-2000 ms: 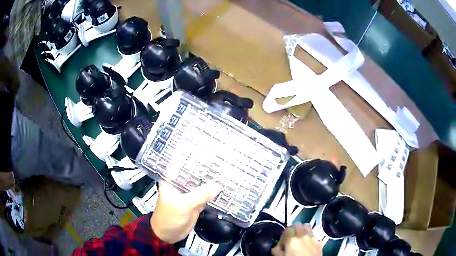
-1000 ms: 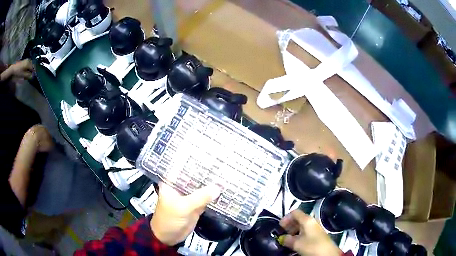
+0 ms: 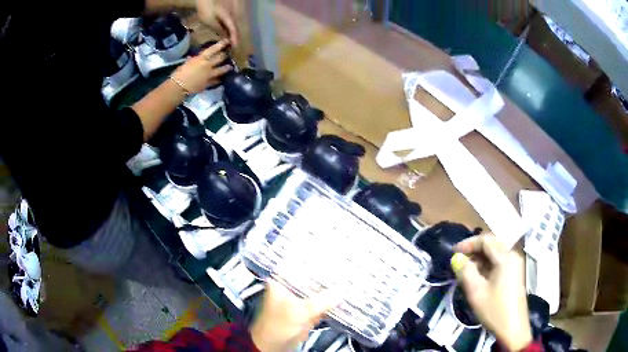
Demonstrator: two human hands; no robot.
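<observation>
My left hand (image 3: 292, 313) grips the near edge of a flat clear tray (image 3: 337, 258) with a shiny grid of small pieces. The tray is tilted over the cameras and hides some of them. My right hand (image 3: 494, 289) is raised to the right of the tray, fingers bent, in front of a glossy black camera head (image 3: 441, 249). A small yellow spot (image 3: 458, 261) shows at its fingertips; whether it is held or worn is unclear, and contact with the head cannot be told.
Rows of black camera heads (image 3: 227, 194) on white brackets cover the green bench. Another person's hands (image 3: 200, 71) reach over cameras at the upper left. White strips (image 3: 461, 148) lie crossed on brown cardboard. A label sheet (image 3: 544, 223) lies beside an open carton (image 3: 580, 258).
My right hand has left the camera head below the tray and moved up and right. Another person's arms have come in over the upper-left cameras. The view has shifted, and the tray remains in my left hand.
</observation>
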